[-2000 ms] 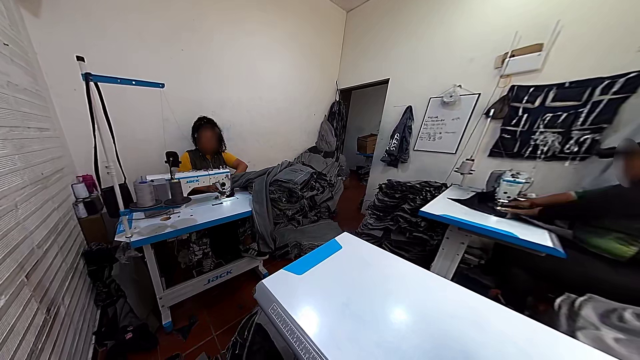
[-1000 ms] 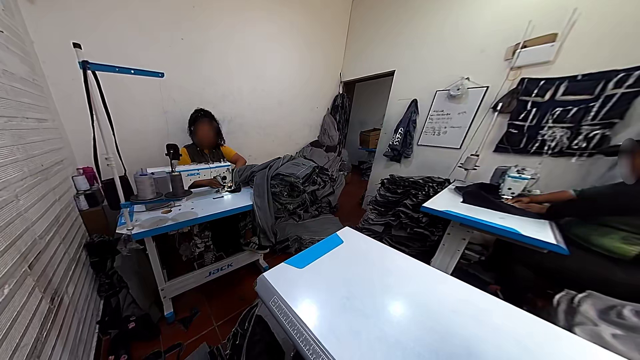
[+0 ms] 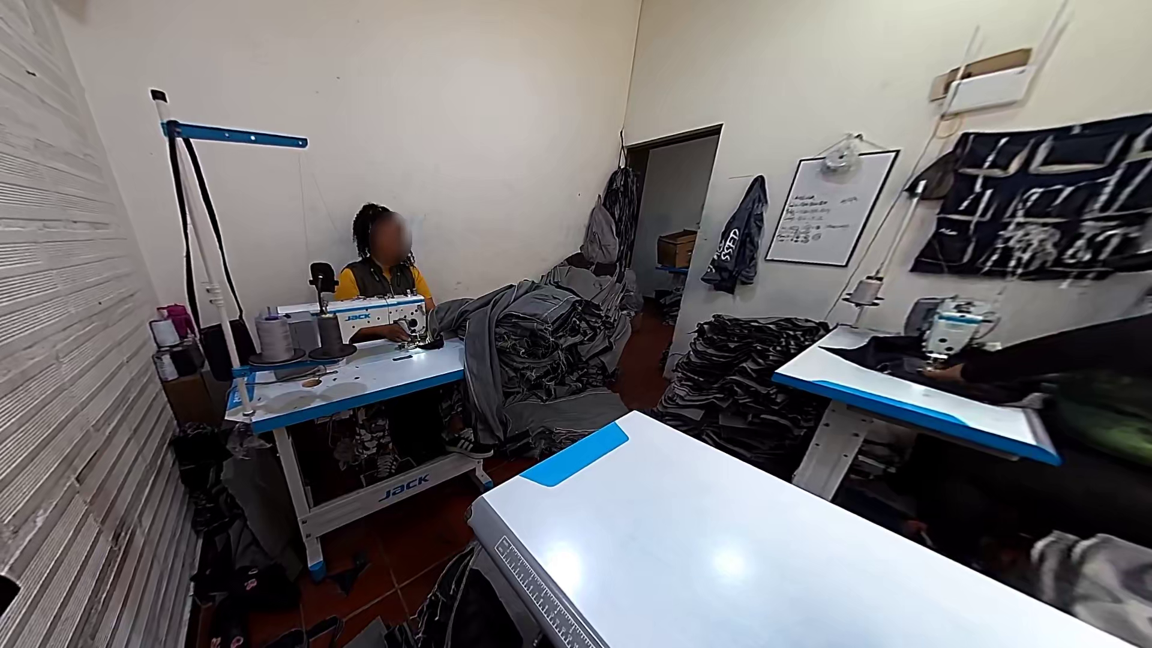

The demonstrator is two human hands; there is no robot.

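Observation:
Neither of my hands shows in the head view. The white tabletop [image 3: 720,540] with a blue corner patch and a ruler scale along its edge fills the lower middle. Beyond it on the left, a person in a yellow top and dark vest [image 3: 382,261] sits at a white Jack sewing machine [image 3: 360,313], one hand near its needle. On the right, a co-worker's arm in a dark sleeve [image 3: 1035,355] reaches to a second sewing machine [image 3: 954,331], with the hand on dark fabric [image 3: 886,353].
A large heap of grey fabric [image 3: 549,333] lies beside the left sewing table [image 3: 360,387]. Stacked dark fabric pieces [image 3: 738,369] stand before the right sewing table [image 3: 918,405]. Thread cones [image 3: 274,337] stand at the left. Cloth scraps [image 3: 346,576] lie on the tiled floor.
At the right machine, the co-worker's hand and the dark fabric have shifted a little. The seated person at the left has turned the head.

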